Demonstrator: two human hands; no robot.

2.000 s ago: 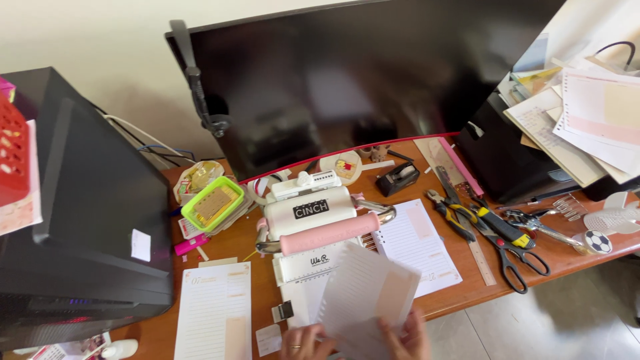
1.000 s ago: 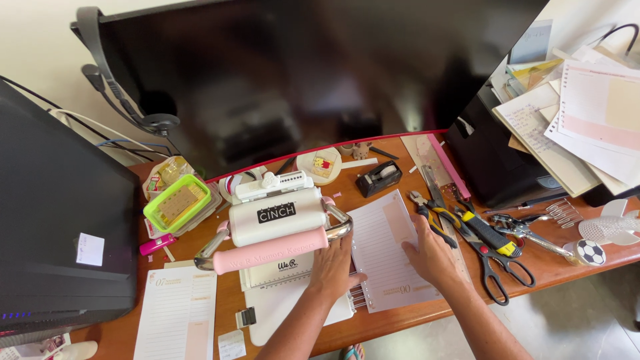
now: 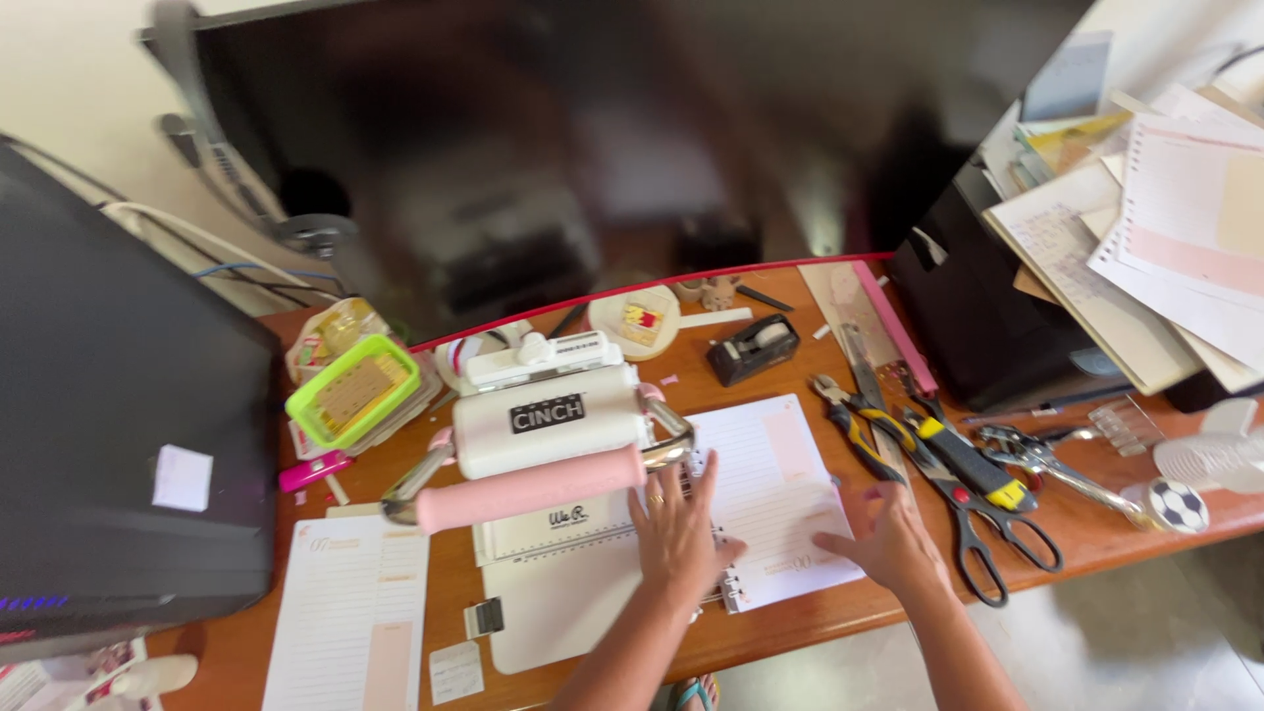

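Note:
A stack of punched, lined planner sheets (image 3: 770, 494) lies on the wooden desk, its left edge threaded on a wire binding coil (image 3: 729, 588). Across that bound edge rests my left hand (image 3: 681, 528), fingers apart, beside the base of the white Cinch binding machine (image 3: 548, 420) with its pink-gripped handle (image 3: 528, 489). At the right edge of the stack is my right hand (image 3: 894, 543), fingers spread and slightly blurred, holding nothing visible. Another printed sheet stack (image 3: 346, 612) lies left of the machine.
Pliers (image 3: 859, 425), black scissors (image 3: 978, 533), a utility knife (image 3: 973, 459) and a hole punch (image 3: 1066, 474) lie right of the sheets. Behind are a tape dispenser (image 3: 753, 349) and a monitor (image 3: 632, 148). A green tray (image 3: 353, 390) is at left, a paper pile (image 3: 1185, 237) at right.
Two seconds ago both hands held sheets in front of the machine; those are no longer held up. Since one second ago, my left hand has come onto the bound edge and my right hand is nearer the lower right edge.

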